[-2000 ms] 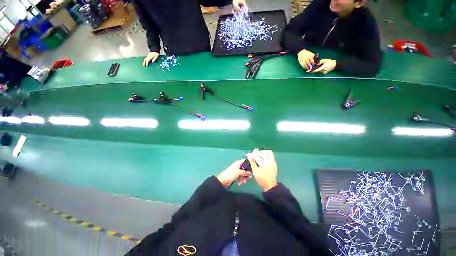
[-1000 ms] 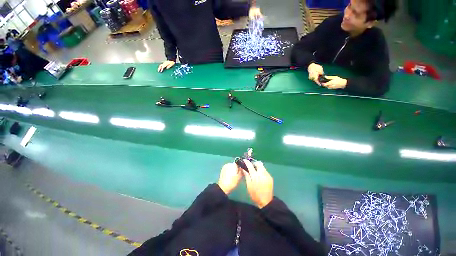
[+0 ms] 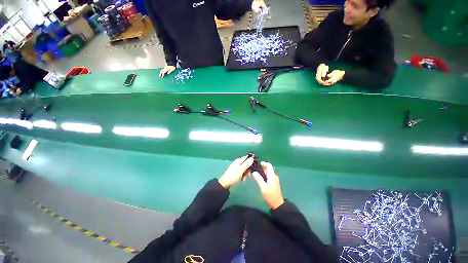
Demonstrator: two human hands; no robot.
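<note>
My left hand (image 3: pixel 235 172) and my right hand (image 3: pixel 269 186) are close together over the near green ledge. Both hold a small black cable assembly (image 3: pixel 255 165) between their fingers. Its details are too small and partly covered by the fingers. A black ribbed parts tray (image 3: pixel 340 199) lies at the right, with a tangled heap of thin pale pieces (image 3: pixel 386 222) in it.
Black assemblies with coloured tips (image 3: pixel 281 113) lie on the green belt (image 3: pixel 154 105). Across it, a standing person (image 3: pixel 190 31) lifts pale pieces over a far tray (image 3: pixel 237 62). A seated person (image 3: pixel 354 51) holds a dark item. A dark flat rectangle (image 3: pixel 130 79) lies left.
The assemblies on the belt have moved right. My hands have shifted their grip on the black assembly; the pale bit seen above my fingers a second ago no longer shows. The view has also tilted.
</note>
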